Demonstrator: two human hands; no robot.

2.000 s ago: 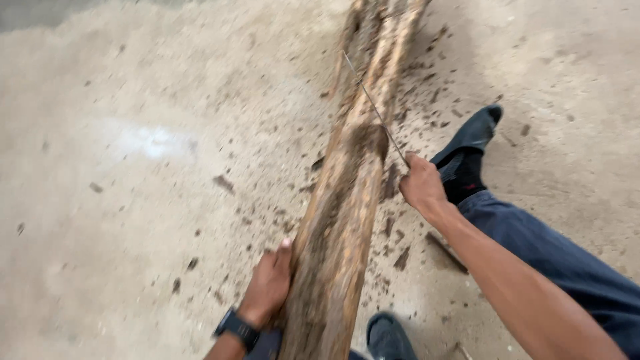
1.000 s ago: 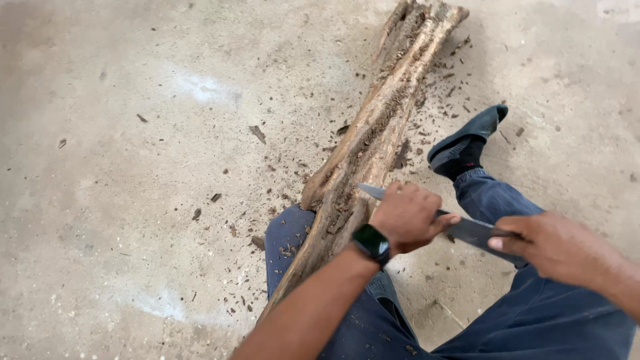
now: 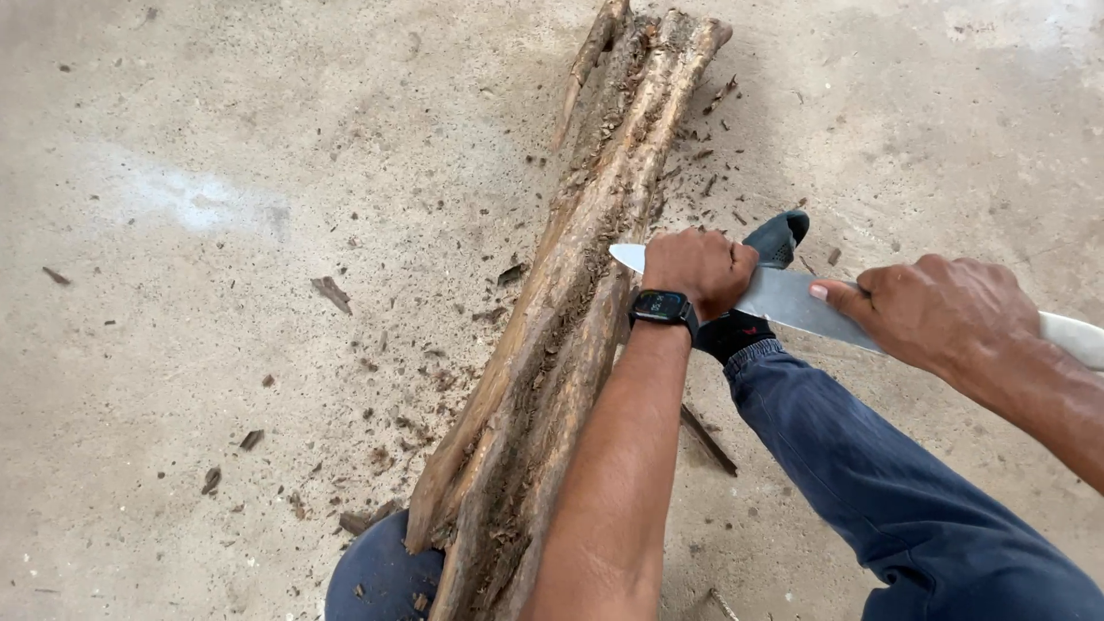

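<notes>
A knife (image 3: pixel 798 302) with a broad steel blade and a white handle lies across the view at the right. My left hand (image 3: pixel 700 269), with a black smartwatch on the wrist, is closed around the blade near its tip. The tip points left, over a weathered, grooved log (image 3: pixel 604 233). My right hand (image 3: pixel 949 306) grips the knife farther back, thumb on the blade; the end of the handle shows behind it. The log slants from the top centre to the bottom, its lower part by my knee. Crumbly brown bark fills its grooves.
Bark chips (image 3: pixel 331 294) and crumbs are scattered over the concrete floor (image 3: pixel 198 362) on both sides of the log. A dark shoe (image 3: pixel 776 240) and a leg in blue trousers (image 3: pixel 862 466) are right of it. A thin dark strip of bark (image 3: pixel 709 440) lies beside that leg.
Two seconds ago my left hand was on the log and only my right hand held the knife. My left hand has since moved onto the blade.
</notes>
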